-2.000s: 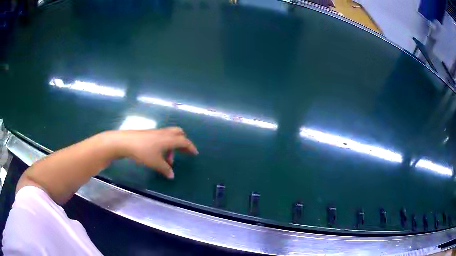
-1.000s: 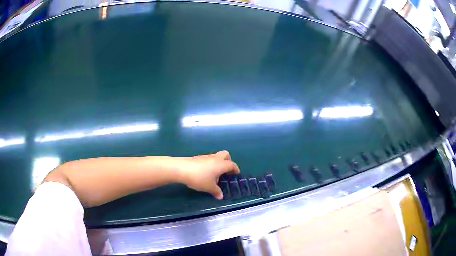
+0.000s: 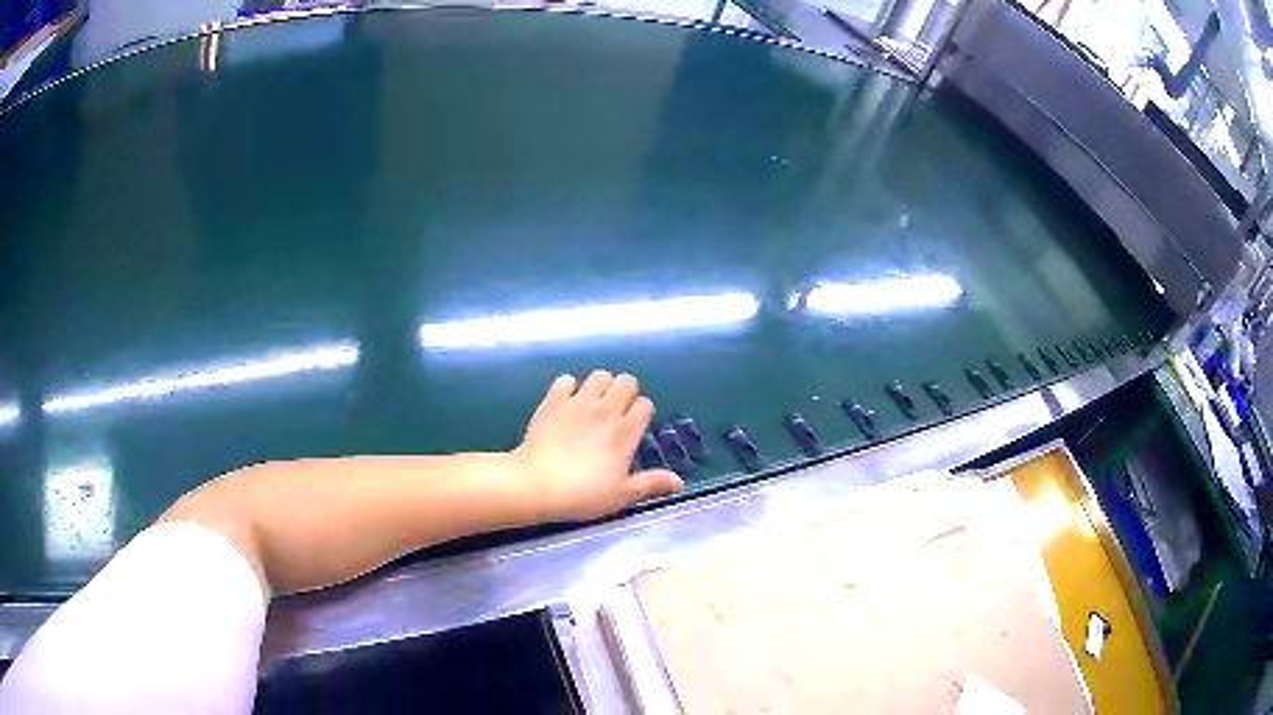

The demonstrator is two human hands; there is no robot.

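My bare left hand (image 3: 579, 450) lies palm down over the near edge of the green conveyor belt (image 3: 531, 182), fingers spread and thumb apart. Several small black parts (image 3: 691, 437) stand close together right at the gap between its fingers and thumb. The hand covers part of this group, and what is under the palm is hidden. More black parts (image 3: 803, 432) lie spaced in a line along the near belt edge, curving away to the right. My right hand is not in view.
A shiny metal rail (image 3: 517, 584) borders the belt's near side. Beyond it, a tan cardboard sheet (image 3: 852, 601) with a small white slip (image 3: 988, 698) lies on a yellow board (image 3: 1082, 559). A small white tag (image 3: 1097, 636) is on the board. A grey machine housing (image 3: 1068, 154) stands at upper right.
The view has swung right, showing more cardboard and yellow board. My left hand reached the black parts, which bunched beside it; its fingers are now more spread, and fewer bunched parts show.
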